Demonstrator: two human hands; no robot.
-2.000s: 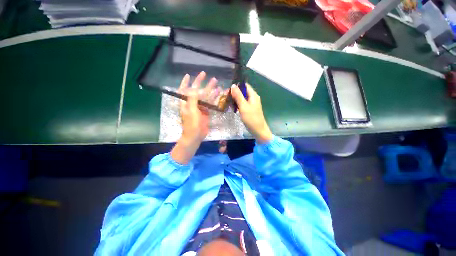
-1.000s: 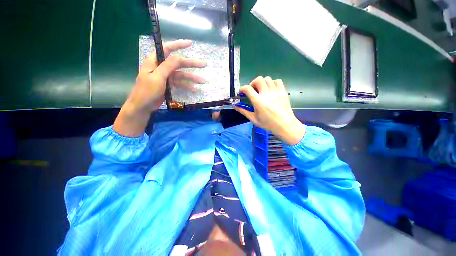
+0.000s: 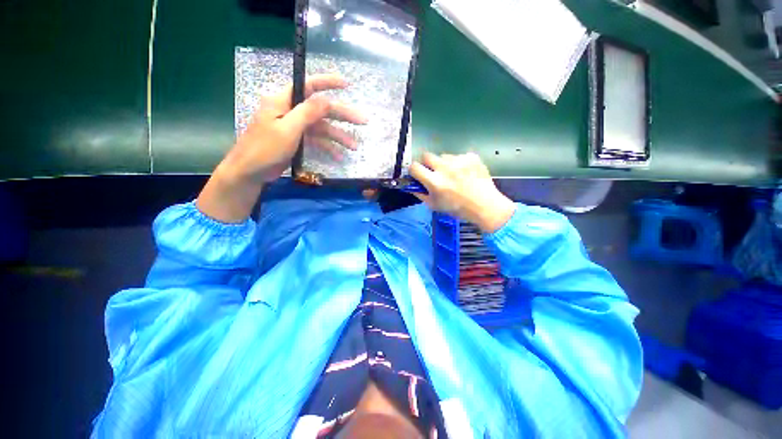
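A clear touch panel with a black border point(image 3: 356, 111) stands lengthwise in front of me, its near edge at the bench edge. An orange-gold flex tab point(image 3: 309, 178) shows at its near left corner. My left hand point(image 3: 283, 133) grips the panel's left edge, with fingers showing through the glass. My right hand point(image 3: 459, 184) holds a small blue tool point(image 3: 413, 186) at the near right corner; its tip cannot be made out. A silvery textured sheet point(image 3: 253, 94) lies under the panel.
White interleaf sheets point(image 3: 523, 43) lie skewed at the back right. A stack of black-framed panels point(image 3: 621, 103) lies right of them. A blue crate point(image 3: 472, 266) with thin items is below the bench edge. A blue stool point(image 3: 677, 231) stands on the floor at right.
The panel was slanted over the bench two seconds ago and now points lengthwise away from me. In the last second it shifted slightly right. The right hand stays at the near right corner.
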